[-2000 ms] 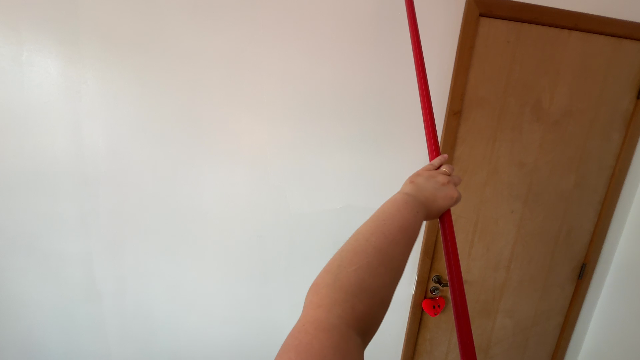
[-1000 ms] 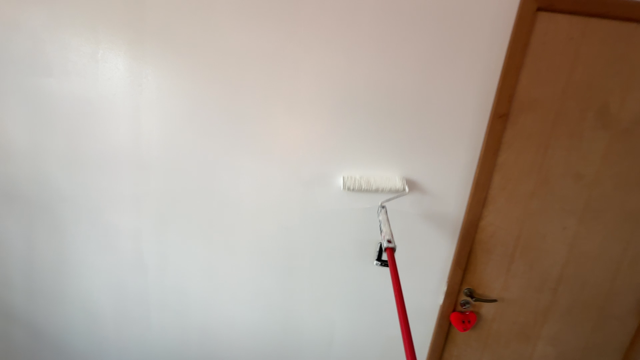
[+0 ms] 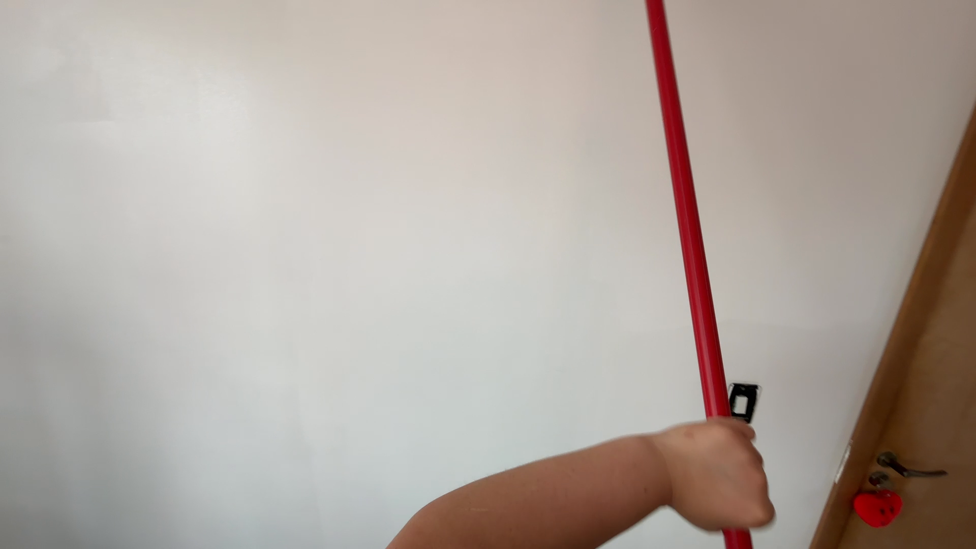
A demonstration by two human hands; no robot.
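A red extension pole (image 3: 686,198) runs from the top edge down to the lower right, leaning a little. Around its lower part my left hand (image 3: 717,473) is closed, the forearm coming in from the bottom edge. The pole's upper end lies outside the view, and no roller shows now. My right hand is out of view. Behind the pole stands a white wall (image 3: 381,252) with slightly uneven shading.
Just above the hand, a black rectangular fitting (image 3: 743,402) sits on the wall. At the right are a wooden door (image 3: 934,366), its brown frame (image 3: 915,282), a metal lever handle (image 3: 911,469) and a red heart-shaped ornament (image 3: 877,507).
A second ago the white paint roller on the pole's end was in view against the wall; now the pole reaches past the top edge. My left hand, unseen then, is back in view on the pole.
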